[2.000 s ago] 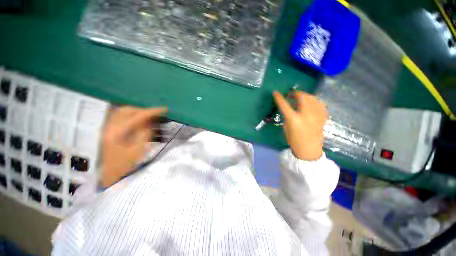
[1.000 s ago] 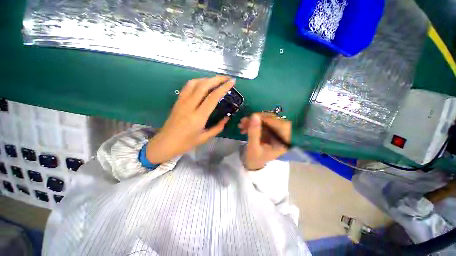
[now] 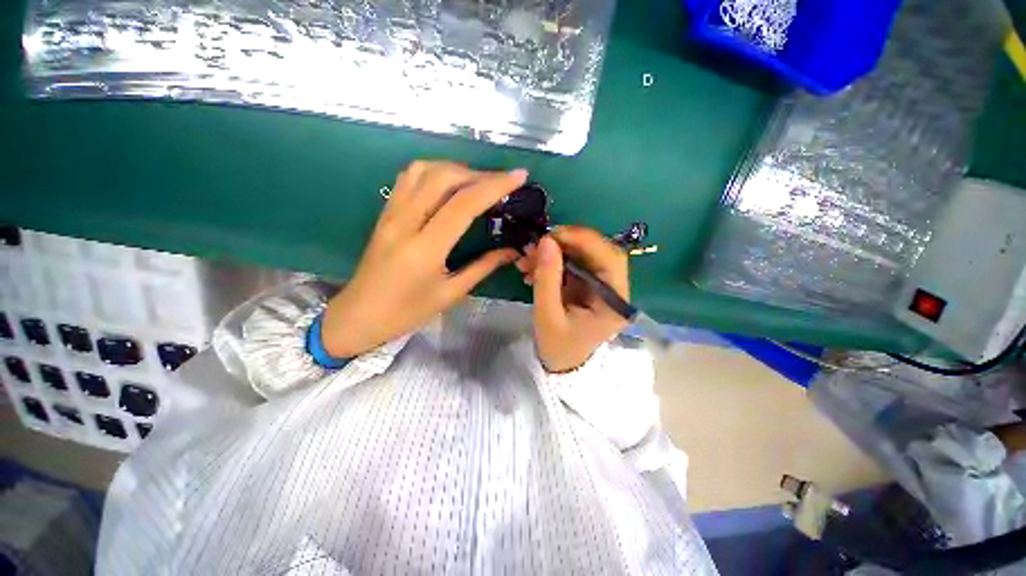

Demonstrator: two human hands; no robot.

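Observation:
A black rounded housing (image 3: 521, 214) lies on the green mat (image 3: 281, 186). My left hand (image 3: 411, 264), bare with a blue wrist band, holds it between thumb and fingers from the left. My right hand (image 3: 576, 295) grips slim dark tweezers (image 3: 602, 290) like a pen, their paler end pointing down to the right. Their tips are at the housing's lower right edge, partly hidden by my fingers. A small dark and gold flex part (image 3: 636, 237) lies on the mat right of my right hand.
Clear blister tray (image 3: 326, 68) behind my left hand. Blue bin (image 3: 827, 43) of white bits at back right, another clear tray (image 3: 833, 203) beside it. White box with red switch (image 3: 977, 270) at right. White housing tray (image 3: 107, 304) at lower left. Tiny white bits (image 3: 647, 80) on the mat. A person's sleeve (image 3: 962, 478) at lower right.
My left hand came from the white tray side to the mat and took hold of the housing. My right hand picked up the tweezers and moved left to the housing.

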